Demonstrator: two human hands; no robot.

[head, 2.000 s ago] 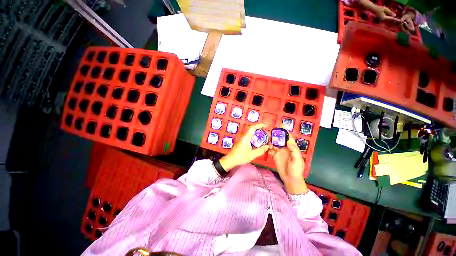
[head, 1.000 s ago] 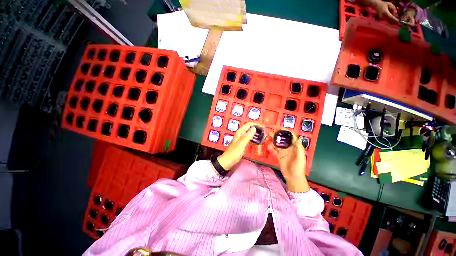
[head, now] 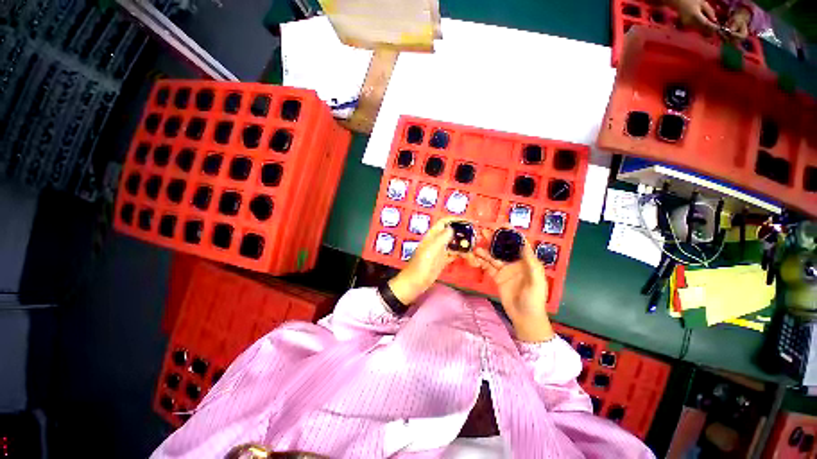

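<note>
My left hand (head: 428, 266) holds a dark smartwatch body (head: 461, 237) with a few small bright spots on its face. My right hand (head: 522, 285) holds another smartwatch body (head: 507, 244) between its fingers, its face dark. Both are held side by side over the lower middle of a red-orange compartment tray (head: 485, 208). Watches with whitish faces sit in the tray's left pockets and a few at the right; dark ones sit in the upper pockets. My hands hide some lower pockets.
Stacked trays (head: 333, 179) stand at left, with more below. White paper (head: 511, 81) lies behind the tray. Another tray (head: 708, 108) is at upper right, with another person's hands (head: 717, 16) beyond. Yellow slips (head: 730, 291), pens and cables lie at right.
The two held watch faces were lit purple and blue two seconds ago; they are now mostly dark. Both hands stay near the same spot, with the watches slightly tilted differently.
</note>
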